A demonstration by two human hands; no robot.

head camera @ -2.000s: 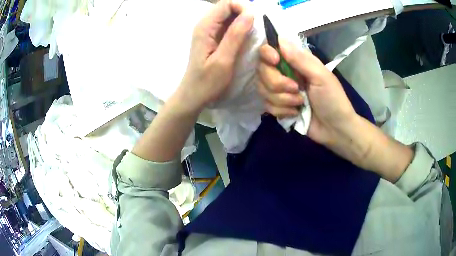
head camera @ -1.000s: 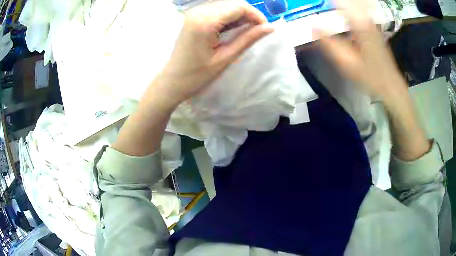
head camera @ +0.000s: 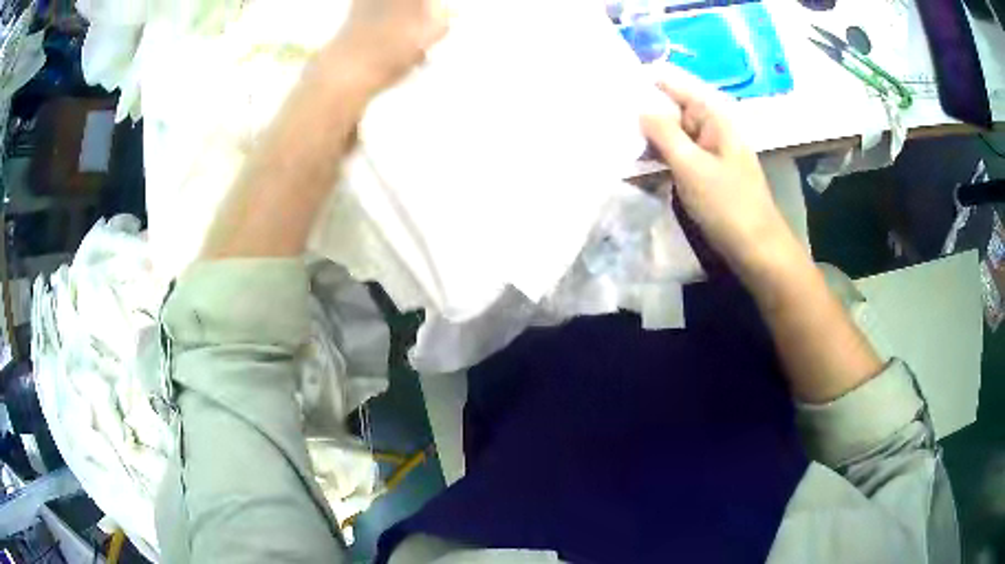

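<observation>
A white garment piece (head camera: pixel 507 143) hangs spread between my hands, over the table edge and the top of the navy apron (head camera: pixel 628 430). My left hand (head camera: pixel 386 39) is at the top, blurred, at the cloth's upper left; its fingertips are not clear. My right hand (head camera: pixel 711 165) pinches the cloth's right edge between thumb and fingers. Green-handled thread snips (head camera: pixel 865 68) lie on the table at the upper right, with a white cloth strip (head camera: pixel 871 154) hanging from the handles over the edge.
A blue plate (head camera: pixel 716 50) lies beyond my right hand. A dark phone (head camera: pixel 951 61) and a small grey disc (head camera: pixel 858 40) are at the table's right. A large bundle of white cloth (head camera: pixel 105 375) sits low at the left. A pale board (head camera: pixel 926 331) stands at the right.
The snips, earlier in my right hand, now lie on the table. My right hand has come back to the cloth's right edge. My left hand has moved up and left, and the cloth is spread wider.
</observation>
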